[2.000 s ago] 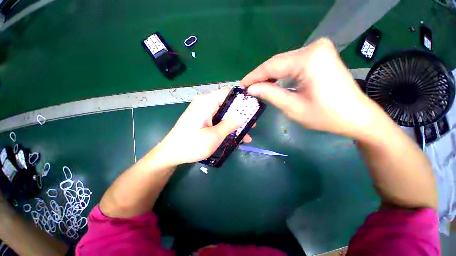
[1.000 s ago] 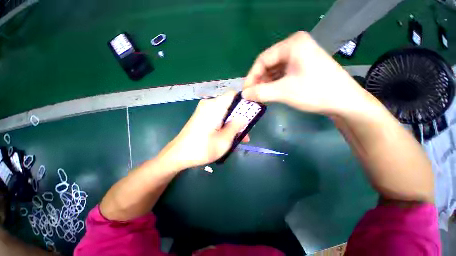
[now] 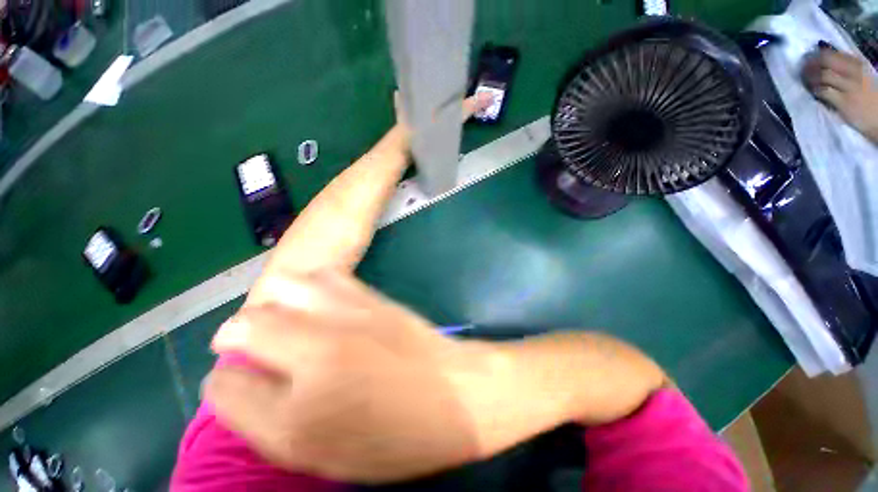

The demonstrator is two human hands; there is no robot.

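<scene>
My left hand (image 3: 478, 104) reaches across the belt, mostly hidden behind the grey post. Its fingertips touch the white keypad end of a black phone housing (image 3: 498, 72); whether they grip it is unclear. My right hand (image 3: 337, 375) is large and blurred in the foreground, crossing over my left arm; its fingers and any contents cannot be made out. A second housing (image 3: 262, 200) and a third (image 3: 116, 264) lie on the green belt with white keypad areas up. Ring-shaped trims lie beside them, one at centre-left (image 3: 307, 152) and one further left (image 3: 149, 220).
The grey post (image 3: 433, 86) stands by the pale rail (image 3: 520, 149). A black fan (image 3: 635, 125) stands at right, beside black and white sheeting (image 3: 809, 279). Another person's hand (image 3: 840, 82) is at upper right. A blue-violet pointed tool (image 3: 455, 329) lies on the bench. Loose rings lie lower left.
The view has swung right. My left hand has left the bench area and reached to a housing beyond the post. My right hand has moved left and down, over my left arm.
</scene>
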